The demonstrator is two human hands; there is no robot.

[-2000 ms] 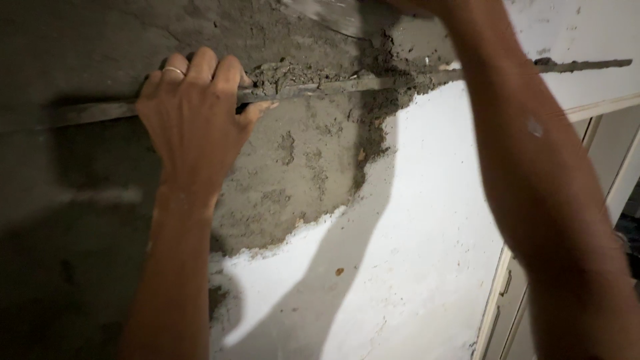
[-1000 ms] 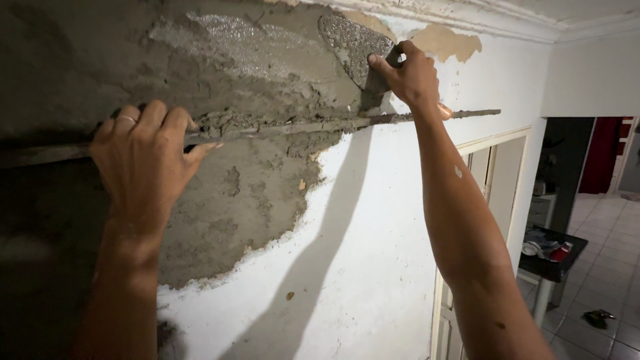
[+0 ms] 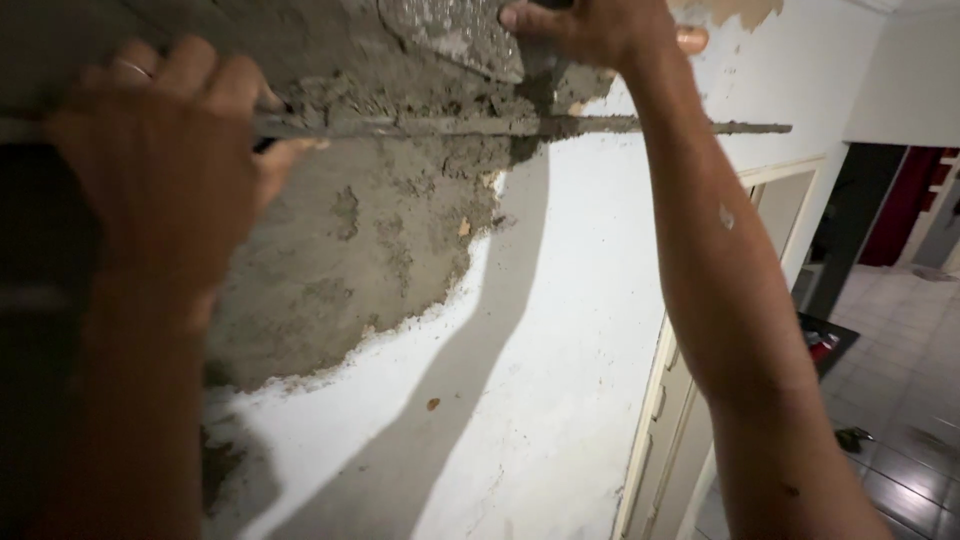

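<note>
My left hand (image 3: 172, 142) is closed around a long straightedge bar (image 3: 450, 127) that lies across the wall and carries wet mortar along its upper edge. Above the bar, my right hand (image 3: 600, 30) grips a trowel, whose mortar-smeared metal blade (image 3: 465, 34) lies close to the wall; an orange-brown handle end (image 3: 691, 40) shows beside the wrist. Grey mortar (image 3: 322, 262) covers the wall's left and upper part, with a ragged edge against white paint (image 3: 585, 300). The top of my right hand is cut off by the frame.
A pale door frame (image 3: 652, 427) stands at the right, behind my right forearm. Farther off are a dark table (image 3: 836, 341) with things on it, a tiled floor (image 3: 900, 390) and a red curtain (image 3: 892, 210). Bare tan patches show at the upper right of the wall.
Two seconds ago the trowel was mostly out of view; one second ago it showed above the bar in my right hand. My left hand has stayed on the bar. The view has shifted.
</note>
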